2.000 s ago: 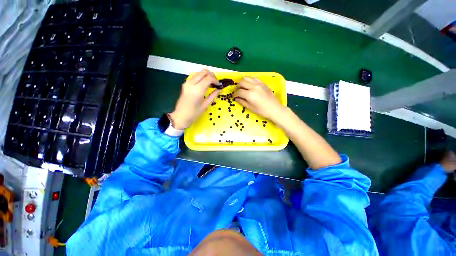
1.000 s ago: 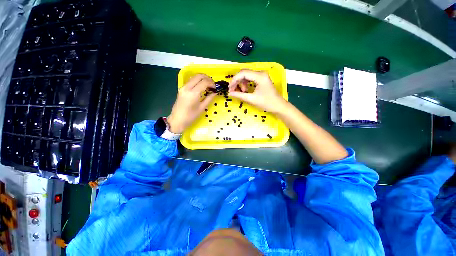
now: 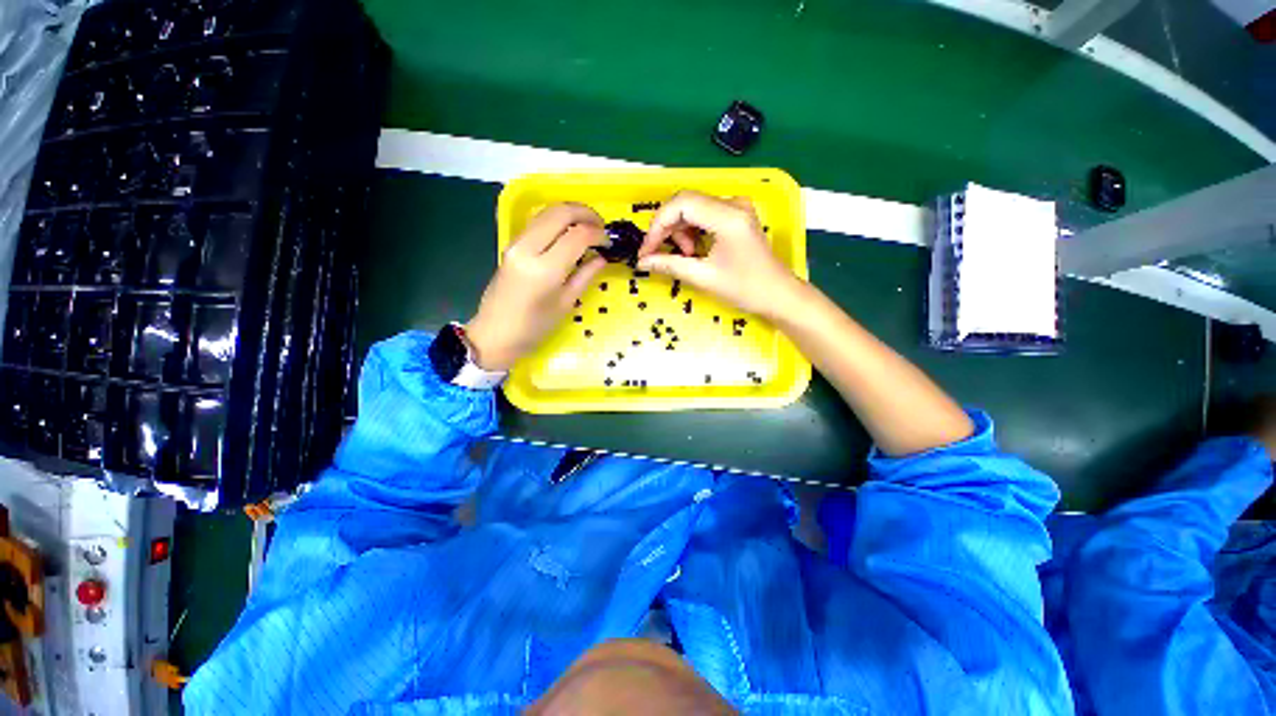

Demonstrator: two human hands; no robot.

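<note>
A shallow yellow tray (image 3: 560,400) lies in front of me with many tiny black parts (image 3: 662,333) scattered in it. My left hand (image 3: 543,273) is over the tray's left side and holds a black housing (image 3: 621,241) between thumb and fingers. My right hand (image 3: 717,252) is over the tray's upper right, its thumb and index fingertips pinched together against the housing's right side. Whether a tiny part is between those fingertips is too small to tell. The fingers hide part of the housing.
A black blister tray stack (image 3: 182,266) stands at left above a control box (image 3: 105,588). One housing (image 3: 738,127) lies on the green belt behind the tray, another (image 3: 1106,188) at right. A white-topped notebook (image 3: 1005,266) lies at right. Another person's blue sleeve (image 3: 1168,539) shows lower right.
The housings on the belt have shifted right. My hands have come together over the tray's upper part, and the right fingertips now touch the held housing.
</note>
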